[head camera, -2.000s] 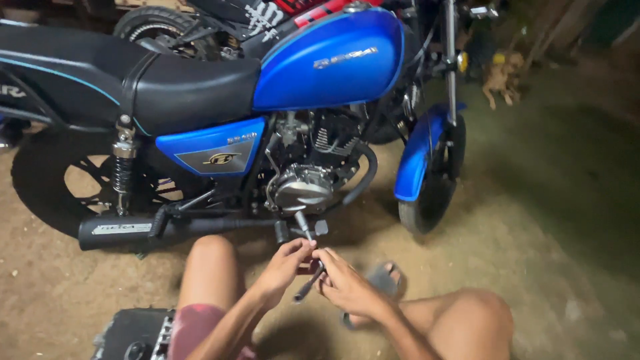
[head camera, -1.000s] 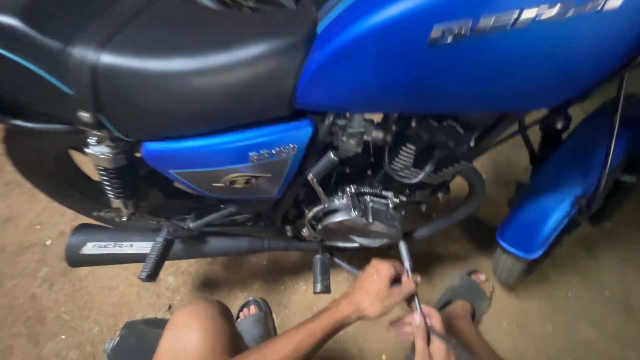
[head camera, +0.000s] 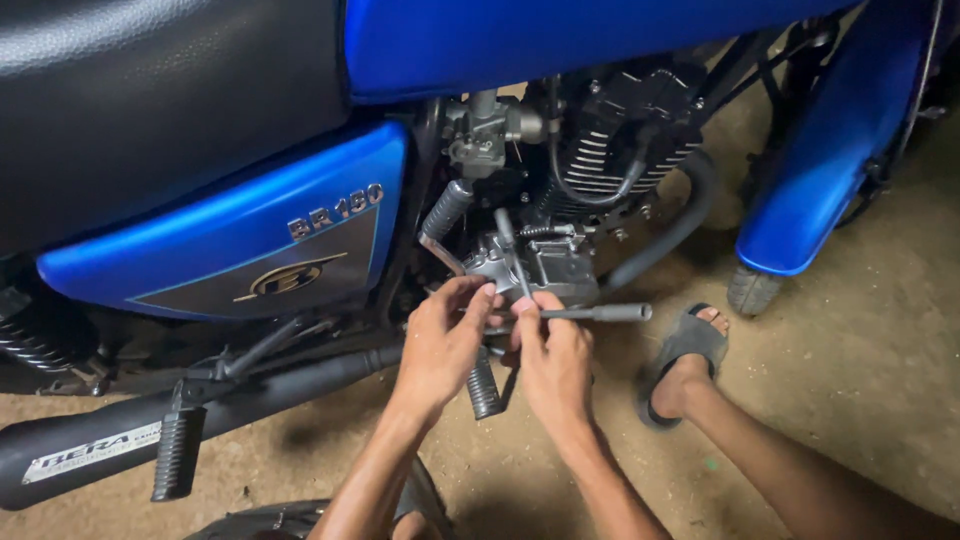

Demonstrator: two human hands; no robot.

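Both hands meet in front of the engine's metal side cover point(head camera: 566, 274) on a blue motorcycle. In my right hand point(head camera: 551, 352) is a metal socket wrench point(head camera: 600, 313); its socket end points right and another arm of it, or a second tool, rises toward the cover. My left hand point(head camera: 446, 341) has thumb and fingertips pinched together beside the wrench; whether they grip its end or a small part is hidden. The kick-start lever's rubber pedal point(head camera: 448, 210) is just above my left hand, and a ribbed rubber footpeg point(head camera: 484, 386) shows between my forearms.
A black exhaust muffler point(head camera: 82, 450) and rear footpeg point(head camera: 178, 454) lie at lower left. The curved exhaust pipe point(head camera: 675, 225) and blue front fender point(head camera: 802, 187) are to the right. My sandaled foot point(head camera: 679, 375) rests on the dirt floor. A dark object point(head camera: 262, 521) sits at the bottom edge.
The view has moved closer to the engine. The wrench, angled up against the lower engine cover one second ago, now lies roughly level between my hands, with its socket end pointing right.
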